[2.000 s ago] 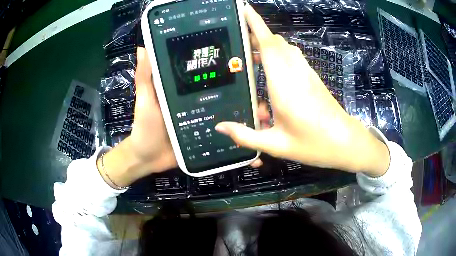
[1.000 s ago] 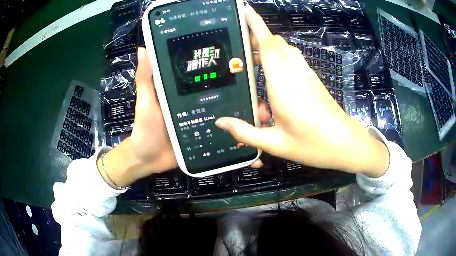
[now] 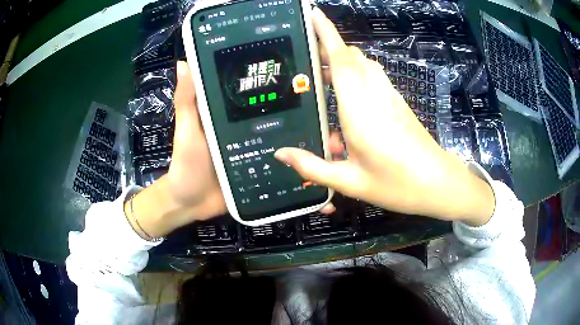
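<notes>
A smartphone (image 3: 264,82) in a white case, its dark screen lit with a green and white picture, is held upright above the bench. My left hand (image 3: 191,159) is bare and holds the phone's left side; its fingers are partly hidden behind the phone. My right hand (image 3: 381,139) is bare and holds the right side, with the thumb over the lower right of the screen. Under both hands lie black products (image 3: 152,136) in rows, covered with shiny clear film.
A part-used sticker sheet (image 3: 98,152) lies left of the rows. Another sticker sheet (image 3: 416,79) lies on the products, partly under my right hand. Spare sheets (image 3: 512,66) overlap at the right on the green bench (image 3: 44,114). A white strip (image 3: 76,41) crosses the upper left.
The phone has shifted very slightly in my hands. My right thumb stays over the lower part of the screen.
</notes>
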